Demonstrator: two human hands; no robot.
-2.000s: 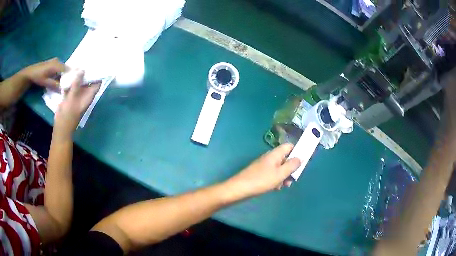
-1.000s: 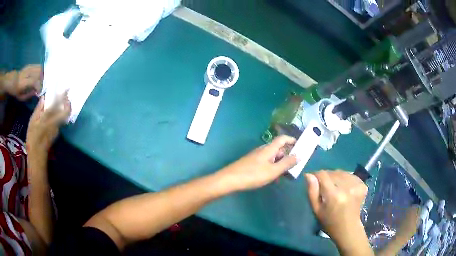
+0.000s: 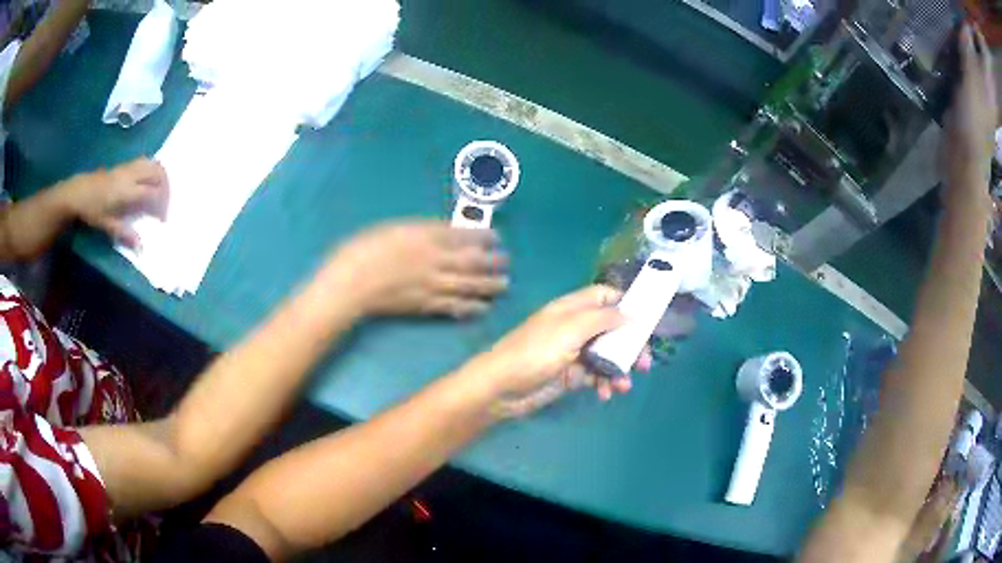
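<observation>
My left hand holds a white hair dryer body by its flat handle, its round dark-centred head tilted up beside the white cloth at the press fixture. My right hand is raised at the far upper right, at the top of the press; its grip is blurred and partly hidden. A second dryer body lies on the mat in the middle, its handle mostly behind a neighbour's hand. A third dryer body stands or lies at the lower right.
The arbor press fills the upper right. At left, a neighbour's blurred hand reaches over the green mat; the other rests by a white sleeve stack. A rolled white piece lies behind. Clear plastic lies at right.
My left hand has lifted the dryer body off the fixture. My right hand has moved from the lever's dark grip up to the upper right. A dryer appeared lower right; the neighbour's hand reached the middle one.
</observation>
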